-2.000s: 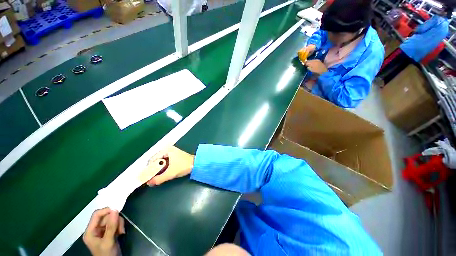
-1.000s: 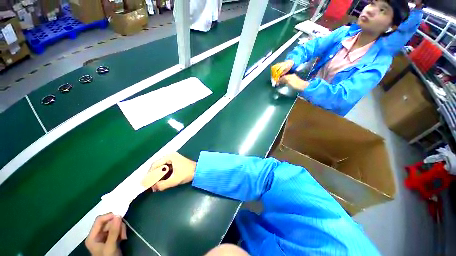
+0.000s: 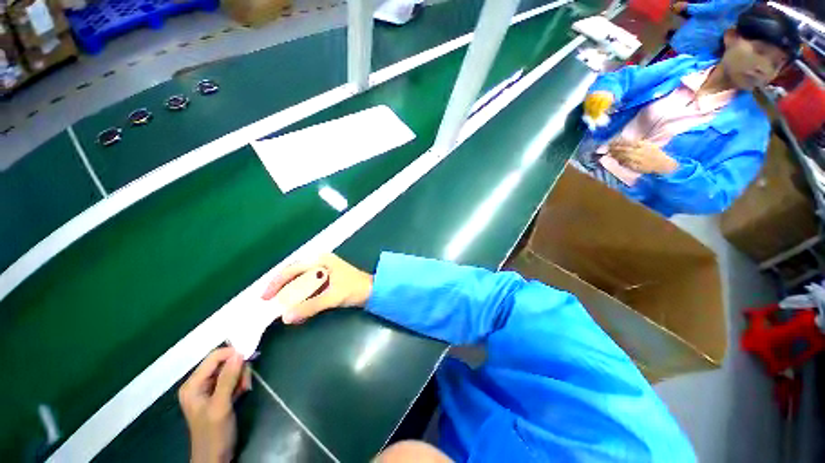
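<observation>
A flat brush or scraper has a tan handle with an end hole and a pale fan-shaped tip. My right hand holds it by the handle over the pale rail. The tip points down-left and reaches the fingertips of my left hand. My left thumb and finger are pinched together at the tip, by the bench edge of the rail. A small dark bit shows there; what the fingers pinch is mostly hidden. The glossy dark green bench lies below both hands.
A white sheet lies on the green belt. Several dark round parts sit in a row beyond. White posts rise from the rails. An open carton stands right of the bench. A person in blue is beyond it.
The view has shifted, so the scene sits differently in the picture. Both hands keep their hold near the rail. The other person's hands have moved apart.
</observation>
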